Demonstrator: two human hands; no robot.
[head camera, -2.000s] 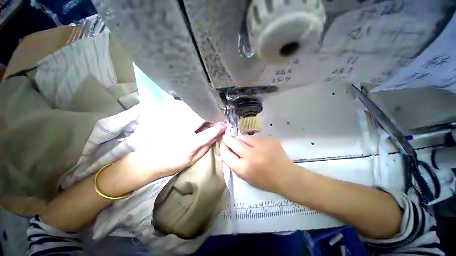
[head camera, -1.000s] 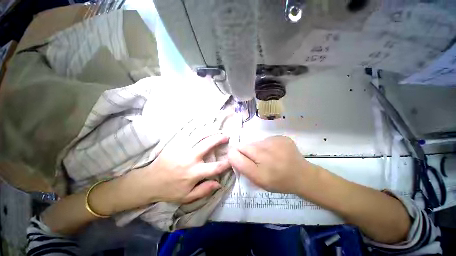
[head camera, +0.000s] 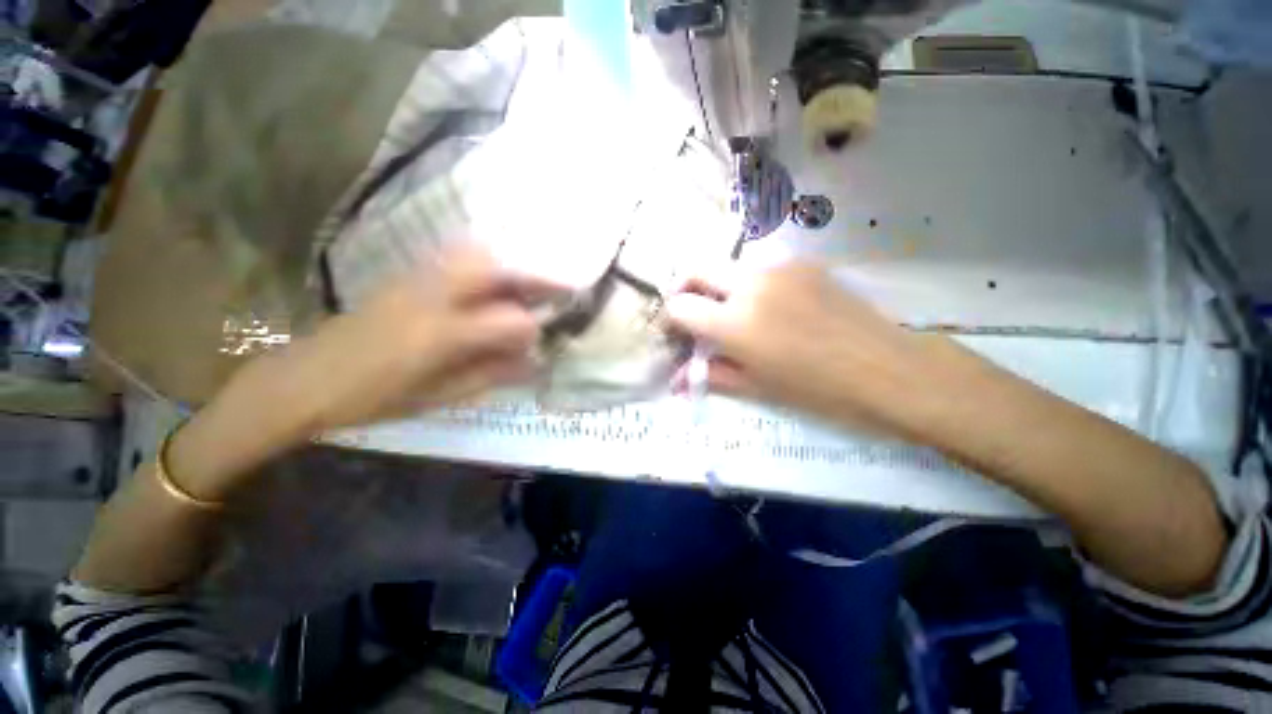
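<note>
The khaki garment (head camera: 265, 133) lies at the left of the machine table, blurred. Its striped lining (head camera: 419, 216) runs toward the needle and is partly washed out by the lamp. My left hand (head camera: 453, 335) grips the cloth edge left of a small bunched fold. My right hand (head camera: 767, 328) pinches the other side of the fold, with a narrow white strip hanging under the fingers. Both hands are in front of the presser foot (head camera: 760, 195), blurred by motion. Whether the cloth is under the foot is hard to tell in the glare.
The cream ribbed knob (head camera: 841, 115) is right of the needle. Shears (head camera: 1186, 223) lie at the far right beside a white tape (head camera: 1155, 335). A printed ruler (head camera: 837, 458) runs along the front table edge. A blue bin (head camera: 990, 649) with small white pieces is below.
The view has shifted, showing more floor and lap. The bunched cloth has moved off the front edge, my left hand has changed from lying flat to gripping it, and the hands have spread apart.
</note>
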